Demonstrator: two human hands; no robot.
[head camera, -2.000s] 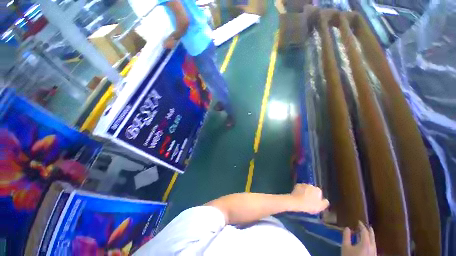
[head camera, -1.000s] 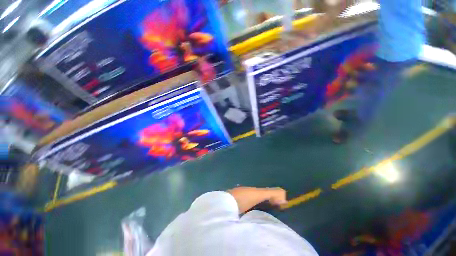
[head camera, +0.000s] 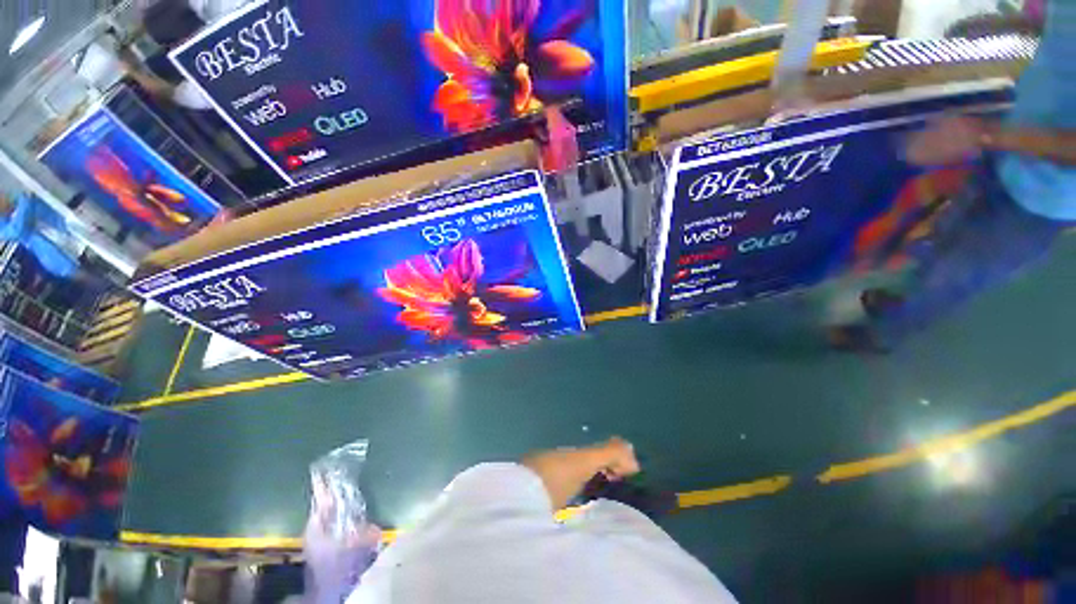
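Note:
My left hand (head camera: 616, 458) is small and blurred beyond my white sleeve, over the green floor. Its fingers look curled, and I cannot tell whether it holds anything. My right hand is out of view. A dark blue BESTA TV carton (head camera: 354, 289) with a red-orange flower stands upright ahead on the left, its brown top edge showing. Another TV carton (head camera: 755, 242) stands to its right, with a gap between them. A third TV carton (head camera: 366, 89) is behind the first. My left hand touches none of them.
A person in light blue (head camera: 1044, 153) is at the right edge by the right carton. Yellow guide bars (head camera: 755, 73) and a roller conveyor (head camera: 944, 51) lie behind. Loose clear plastic (head camera: 339, 501) is at the lower left. Yellow lines cross the floor.
My view has swung left from the open brown cartons to the printed ones. My right hand has left view. My left hand is off the carton edge it was at.

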